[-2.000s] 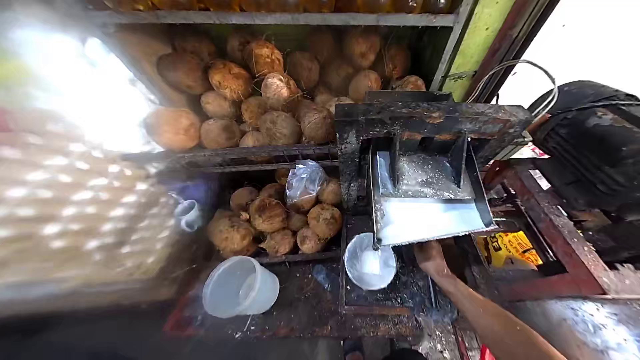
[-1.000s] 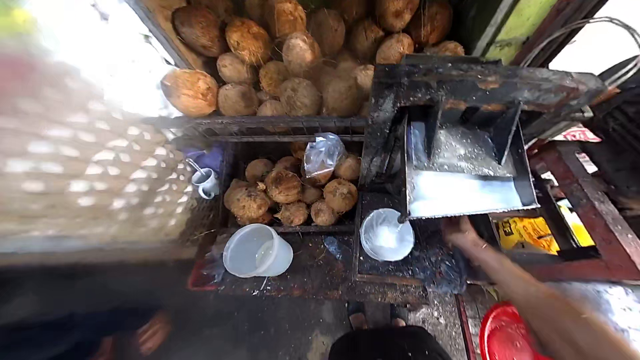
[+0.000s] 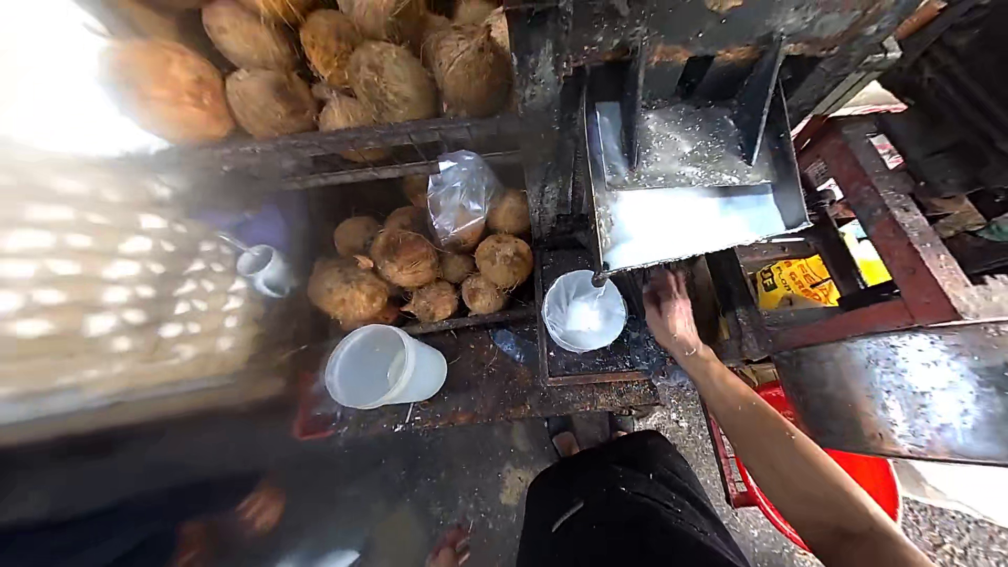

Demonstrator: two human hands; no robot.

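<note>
My right hand (image 3: 671, 311) reaches up at the front edge of a metal tray (image 3: 697, 224) holding white liquid, right of a lined white bucket; its fingertips are partly hidden, so its hold is unclear. The tray belongs to a dark, rusty metal machine (image 3: 551, 134). Under the tray's spout stands the white bucket (image 3: 584, 311), lined with clear plastic and with white liquid inside. Only the blurred fingers of my left hand (image 3: 450, 547) show at the bottom edge, beside my dark-clothed leg. An empty-looking translucent plastic bucket (image 3: 386, 367) stands on the ledge to the left.
Husked coconuts (image 3: 405, 257) fill a lower shelf, with a clear plastic bag (image 3: 461, 197) on them; more lie above. A white mug (image 3: 266, 270) hangs left. A red basin (image 3: 862, 480) and metal tabletop (image 3: 906, 394) are right. Another person's hands (image 3: 260, 508) blur at lower left.
The view has moved nearer to the machine and lower shelf. My left hand's fingers have come into view at the bottom. My right hand stays by the tray's front edge.
</note>
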